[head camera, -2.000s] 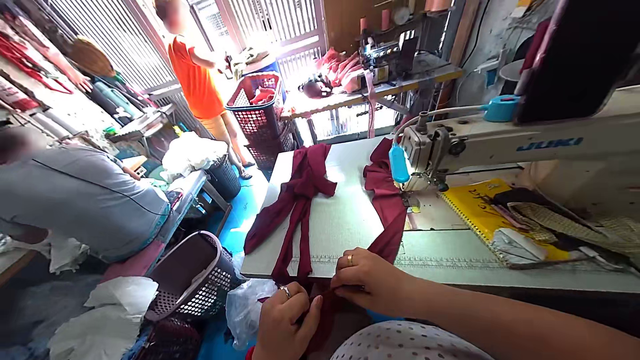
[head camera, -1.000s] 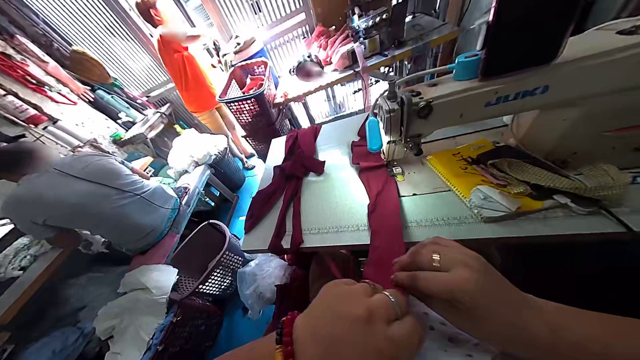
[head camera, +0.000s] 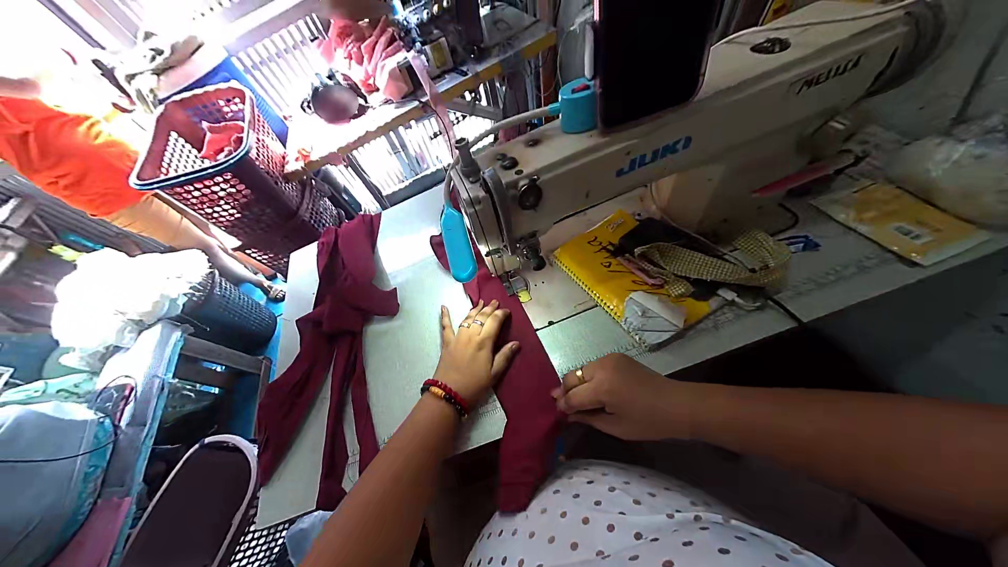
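A long maroon fabric strip (head camera: 529, 394) runs from beside the needle area of the Juki sewing machine (head camera: 583, 169) down over the table's front edge to my lap. My left hand (head camera: 474, 346) lies on it with fingers spread, just in front of the presser foot (head camera: 516, 285). The strip's right edge is pinched in my right hand (head camera: 602, 396), at the table's front edge. More maroon fabric (head camera: 346, 291) lies bunched on the left part of the sewing table (head camera: 413, 268), its narrow ends hanging toward the front.
On the machine's right side a yellow spiral notebook (head camera: 602, 264) lies under checked cloth strips (head camera: 709, 260). A yellow packet (head camera: 898, 220) is farther right. Beyond the table stand a maroon plastic basket (head camera: 228, 181) and a person in orange (head camera: 63, 150). A chair (head camera: 193, 504) is at lower left.
My left hand has moved from the strip's lower end, beside my right hand, up onto the strip near the presser foot. The strip now lies flatter. The view has shifted closer to the machine.
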